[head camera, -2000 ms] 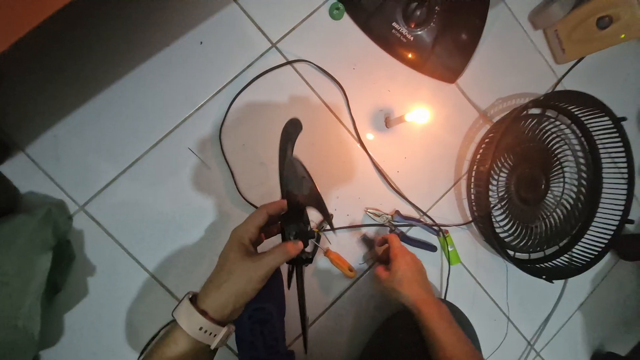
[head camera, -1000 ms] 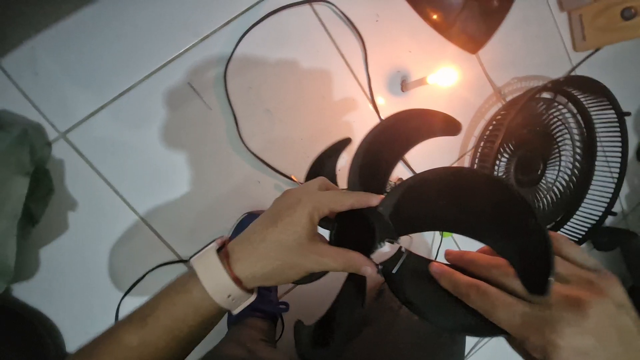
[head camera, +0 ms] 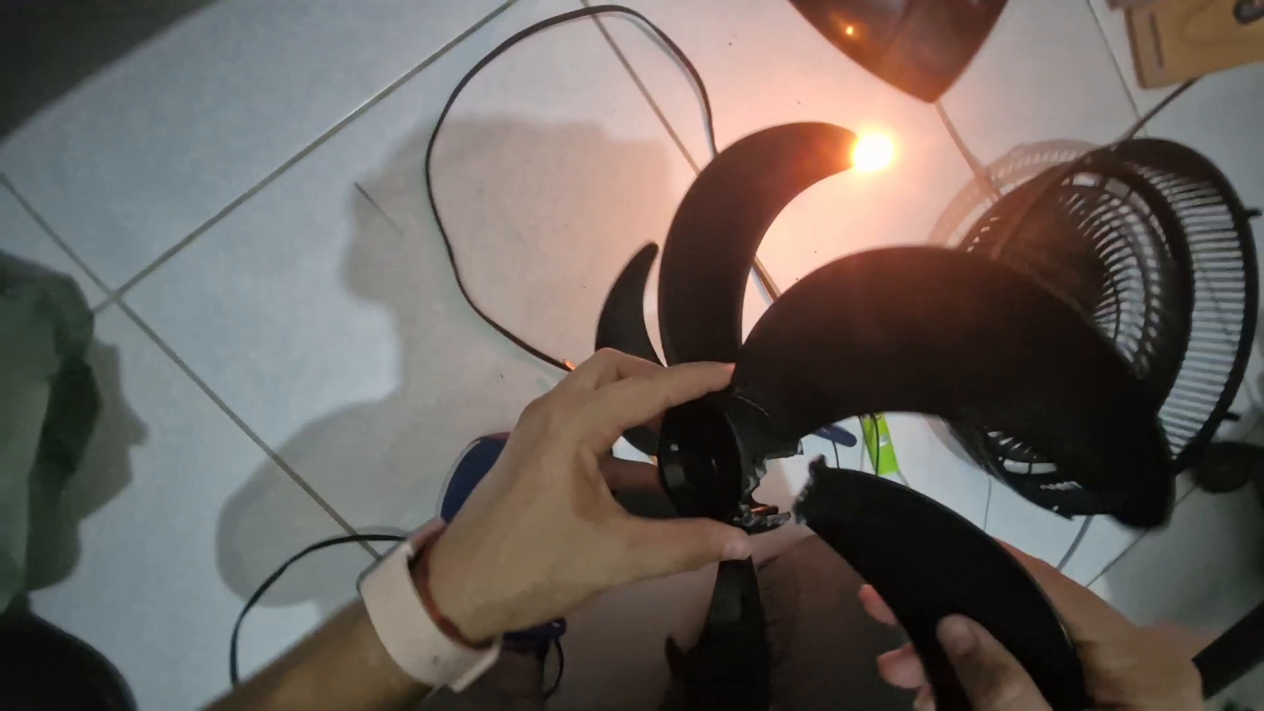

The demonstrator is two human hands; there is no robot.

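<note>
My left hand, with a pale watch band on its wrist, grips the hub of a black plastic fan blade assembly between thumb and fingers. Several curved blades stand out from the hub, and the hub's right side has a jagged broken edge. My right hand holds a loose black fan blade at its lower end. The jagged upper end of that blade is near the broken edge, with a small gap between them.
Behind lies a black fan grille at the right. A lit candle or small lamp glows beyond a blade tip. A black cable loops over the tiled floor. A dark pointed base, a wooden-looking box and green cloth lie around.
The blade assembly has come up, fanned out in front of the view, from its place among the tools two seconds ago. My right hand has moved down and right, with the loose blade now apart from the hub.
</note>
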